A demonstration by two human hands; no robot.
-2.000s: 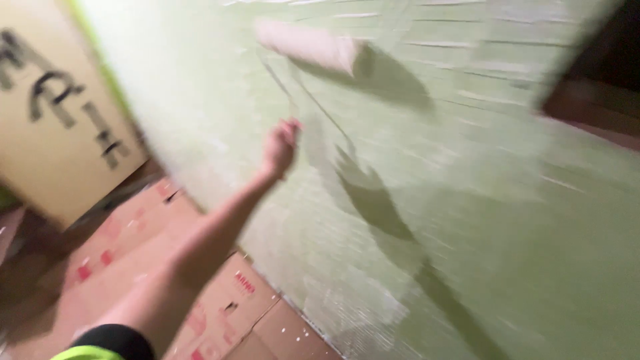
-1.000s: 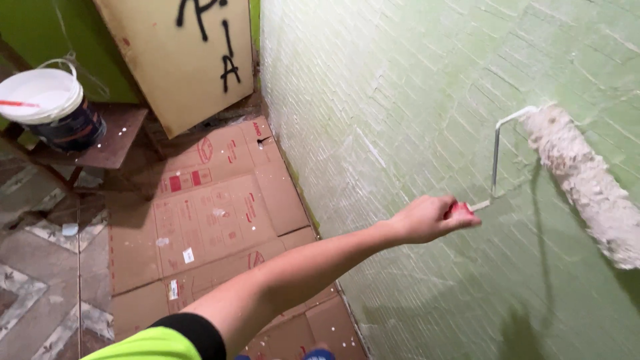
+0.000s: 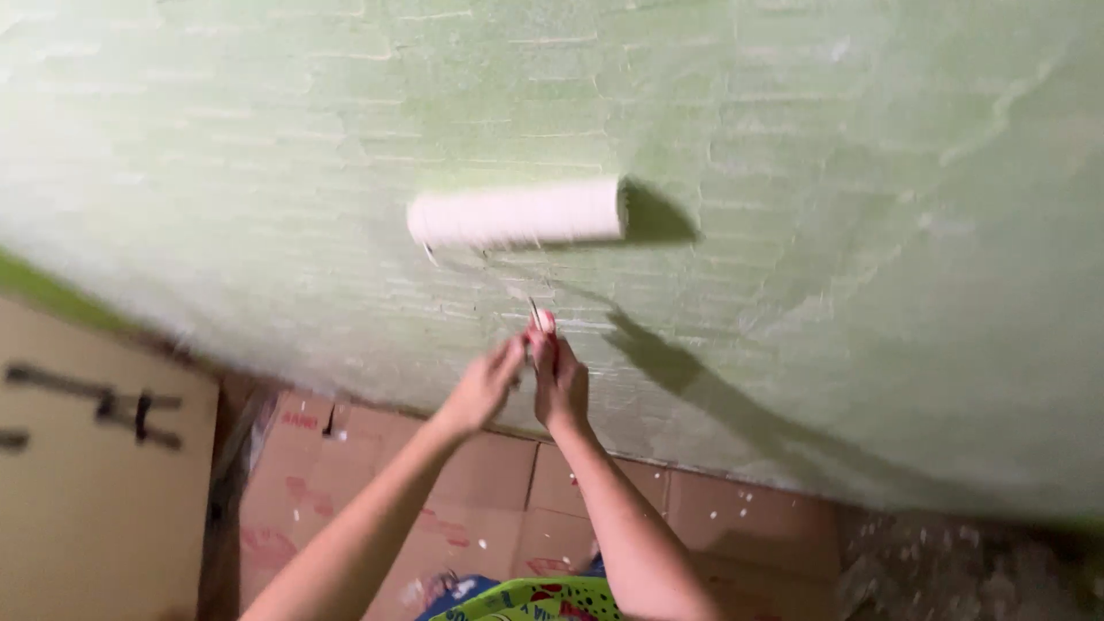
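A paint roller with a thick pale sleeve (image 3: 517, 213) lies roughly level against the light green wall (image 3: 819, 216), whose surface carries wet-looking whitish ridges. Its thin wire frame is partly blurred and runs down to a small red and white handle. My right hand (image 3: 562, 384) is closed around that handle below the sleeve. Right beside it, my left hand (image 3: 487, 388) is blurred, its fingertips at the handle; whether it grips is unclear. The roller and arm cast dark shadows to the right on the wall.
Flattened cardboard sheets (image 3: 466, 483) with white specks cover the floor along the wall's foot. A beige board (image 3: 95, 517) with black painted marks stands at the left. Dark, speckled floor (image 3: 949, 569) shows at the lower right.
One second ago only one hand showed on the roller, which stood steeply slanted at the right; now it is nearly level and both hands are at the handle. The view has shifted strongly.
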